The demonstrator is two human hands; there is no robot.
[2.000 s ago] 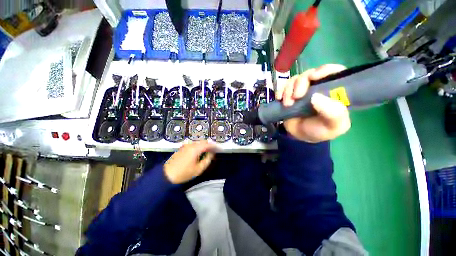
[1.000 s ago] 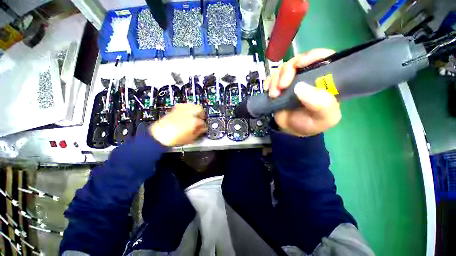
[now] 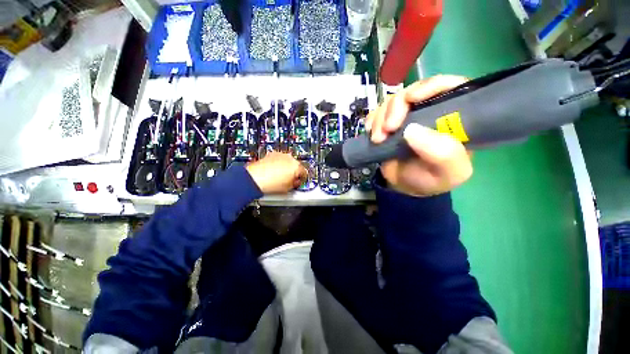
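Several black housings [image 3: 335, 181] stand side by side on the white bench edge, each with a round disc at its near end and a green board in its far half. My right hand [image 3: 423, 142] grips the grey electric screwdriver [image 3: 514, 107], which lies nearly level with its dark nose over the second housing from the right. I cannot tell if the tip touches it. My left hand [image 3: 278, 173] is over the middle housings, fingers bent at the near half of one; whether it holds anything is not visible. White strips [image 3: 276, 114] stand out of the housings' far ends.
Blue bins [image 3: 252, 66] with silver screws and white parts stand behind the housings. A red bottle-shaped object [image 3: 412, 40] hangs at the back right beside a clear bottle [image 3: 360, 24]. A white machine [image 3: 103, 187] is at the left. A green belt [image 3: 514, 242] runs along the right.
My left hand rose from the bench's front edge onto the middle housings, then moved slightly right. My right hand keeps its grip on the screwdriver, whose nose is slightly further left than two seconds ago.
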